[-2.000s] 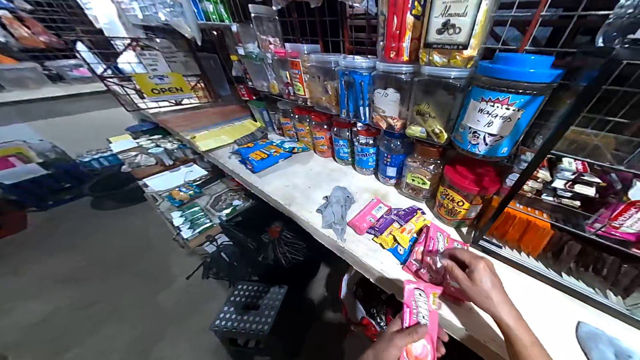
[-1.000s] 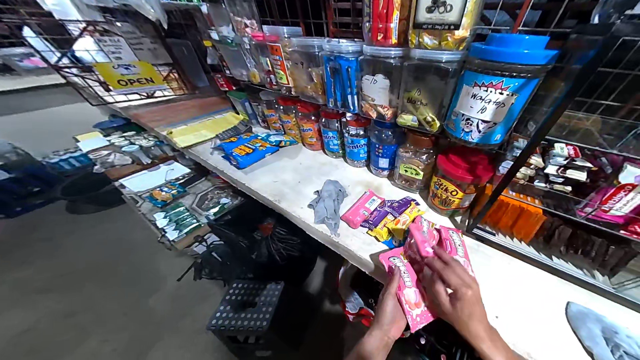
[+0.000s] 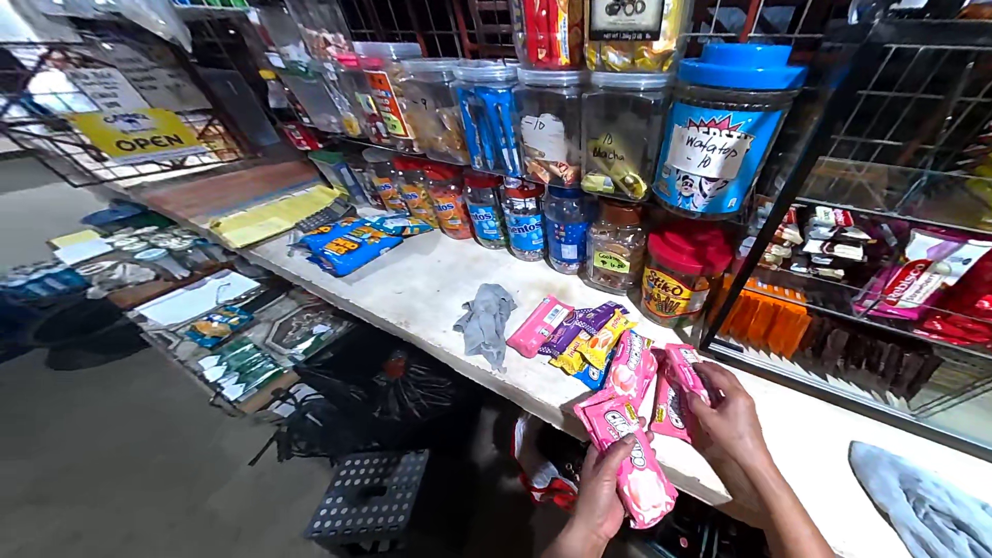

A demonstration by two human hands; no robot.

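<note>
My left hand [image 3: 603,484] grips a long pink snack packet [image 3: 632,465] at the counter's front edge, thumb over its face. In my right hand [image 3: 725,411] is a smaller-looking pink packet [image 3: 686,370], pinched near its end. Beneath and between the hands, more pink packets [image 3: 632,364] rest on the white counter [image 3: 411,291]. Just left of them lie purple packets [image 3: 577,325], yellow packets [image 3: 593,345], part of a blue packet [image 3: 595,373] and a flat pink packet [image 3: 540,325]. A crumpled grey cloth [image 3: 486,322] is farther left.
Plastic jars of sweets line the counter's back, with a Stik-O jar [image 3: 682,275] nearest my right hand. A wire-and-glass display case [image 3: 852,310] stands at right, a grey-blue cloth [image 3: 922,488] before it. Blue snack packs [image 3: 349,244] lie left; a perforated plastic stool [image 3: 370,496] is below.
My right hand has moved right, away from my left, with a pink packet in it. A second earlier, both hands were close together over the pink packets.
</note>
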